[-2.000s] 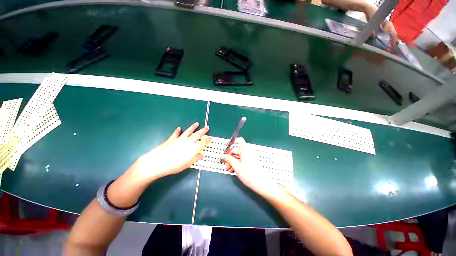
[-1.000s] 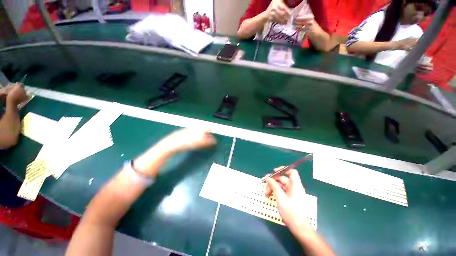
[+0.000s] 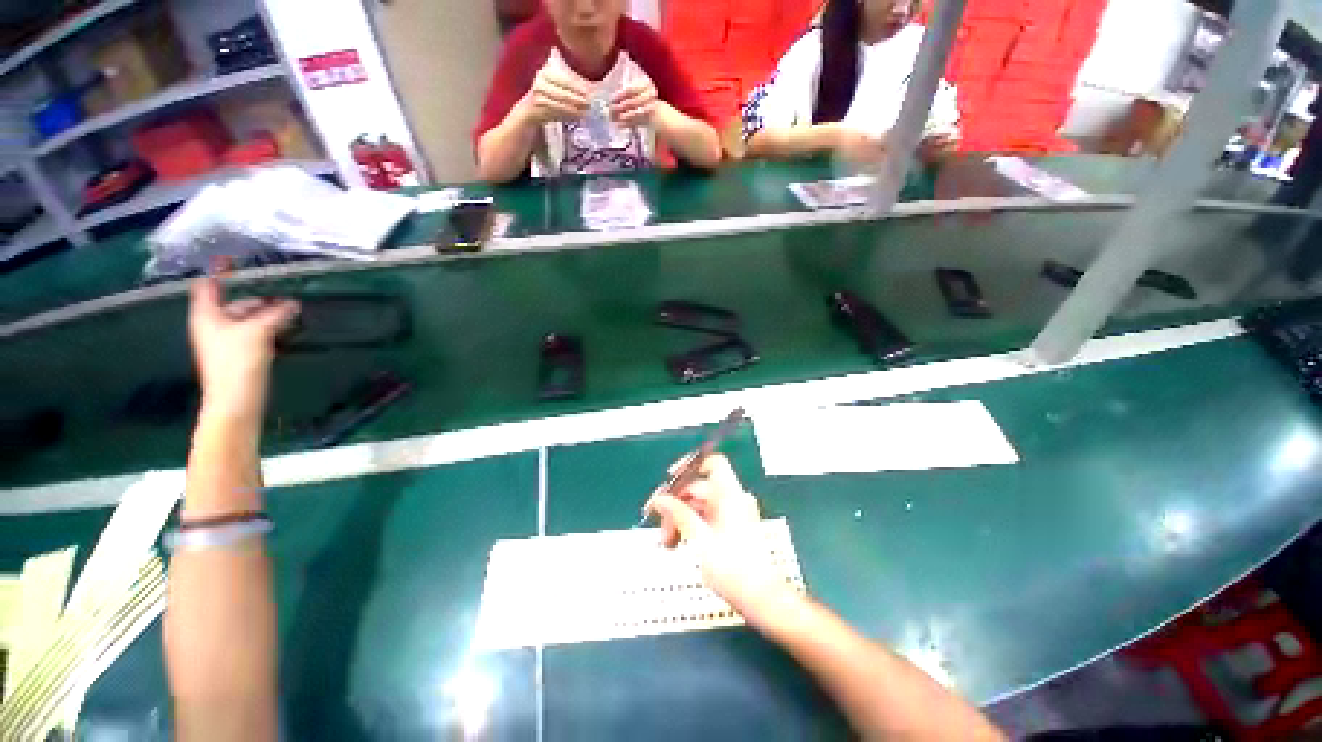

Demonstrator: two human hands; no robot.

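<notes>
My left hand (image 3: 237, 336) is stretched out over the belt at the left. Its fingers are at the left end of a blurred black housing (image 3: 348, 321); I cannot tell if they grip it. My right hand (image 3: 711, 539) holds dark tweezers (image 3: 706, 455) pen-like, tip pointing down-left, over the top edge of a white sticker sheet (image 3: 558, 587). The sheet lies on the green bench top and has rows of small dark and yellowish marks at its lower right. No piece can be made out at the tweezer tip.
Several black housings, one upright-lying (image 3: 560, 365), are on the belt beyond the pale rail (image 3: 421, 447). A spare sheet (image 3: 884, 438) lies right, a fanned pile (image 3: 87, 623) left. A slanted post (image 3: 1145, 189) stands right. Two people sit opposite.
My left hand has moved from above the bench out over the belt, to the far left. My right hand still holds the tweezers over the sheet. The view has shifted.
</notes>
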